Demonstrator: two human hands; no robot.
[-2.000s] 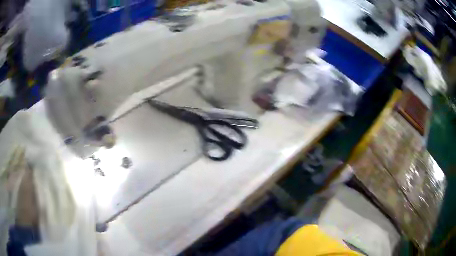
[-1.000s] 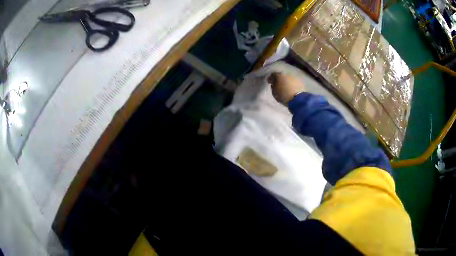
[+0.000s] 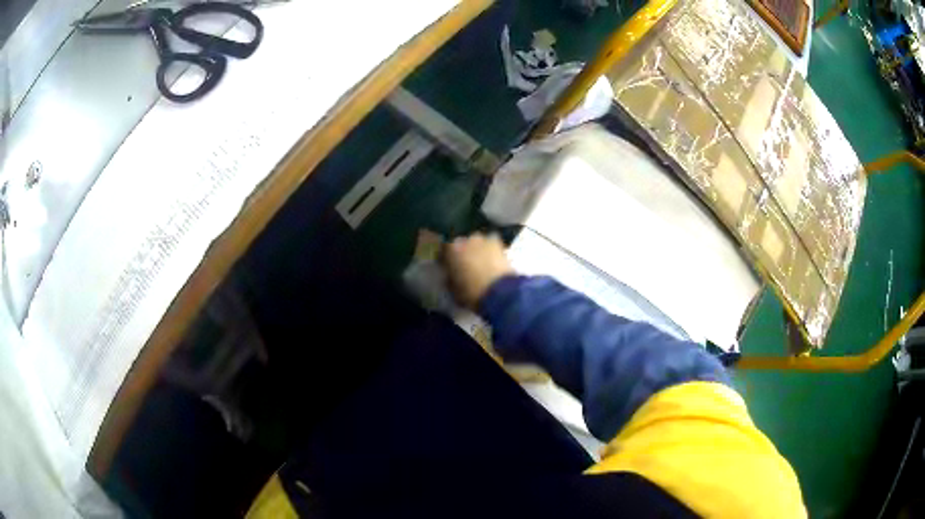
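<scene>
My right hand (image 3: 475, 266) is in a blue sleeve and slightly blurred, left of the stack and above my lap. Its fingers are curled on a white cloth piece (image 3: 430, 284), which also shows below the forearm; most of it is hidden by hand and sleeve. A flat stack of white to cream cut panels (image 3: 629, 238) lies low beside the table, by the yellow frame. My left hand is not in view.
Black-handled shears (image 3: 193, 76) lie on the white machine table (image 3: 304, 61), which has a wood-coloured edge and printed scale. White cloth (image 3: 25, 405) hangs at the left edge. A wrapped brown board (image 3: 751, 132) and yellow frame (image 3: 811, 362) stand right. White scraps (image 3: 538, 66) lie beyond.
My right hand has moved left and down, towards my lap, drawing white cloth off the stack. The flat panels underneath now show. Earlier, the view swung from the machine head down to the stack.
</scene>
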